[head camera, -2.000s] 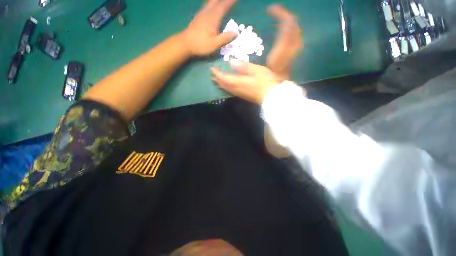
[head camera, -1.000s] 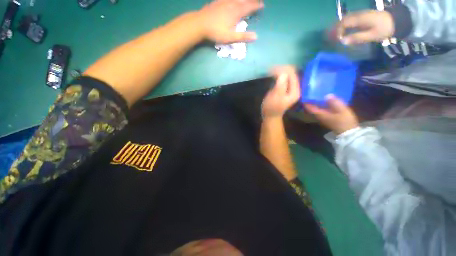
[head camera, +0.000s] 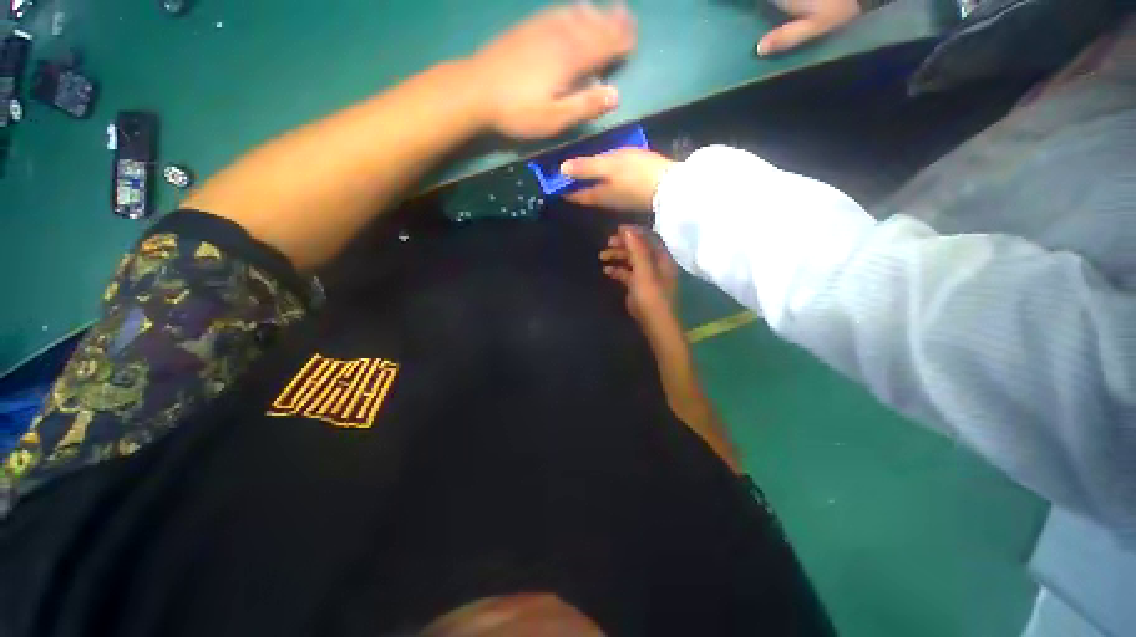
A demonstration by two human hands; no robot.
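Note:
My left hand point(head camera: 554, 77) is palm down at the bench's front edge, fingers apart and blurred, with nothing seen in it. The blue bin point(head camera: 593, 167) is tilted just below that edge, under my left hand, held by another person's hand. Its inside is mostly hidden. Small white pieces point(head camera: 498, 207) show as scattered specks on a dark area below the edge, left of the bin. No white heap shows on the bench. My right hand point(head camera: 642, 264) is below the bin, fingers loosely curled and apart, and looks empty.
Dark phone bodies point(head camera: 133, 166) lie on the green bench point(head camera: 312, 81) at the left, with a small round part point(head camera: 177, 176) beside one. Another person's white sleeve point(head camera: 847, 274) reaches in from the right. A further hand point(head camera: 810, 23) rests at the bench's upper right.
The blue bin has moved left from beyond my right hand to under the bench edge by my left hand. The white heap no longer shows. My right hand has moved left and down.

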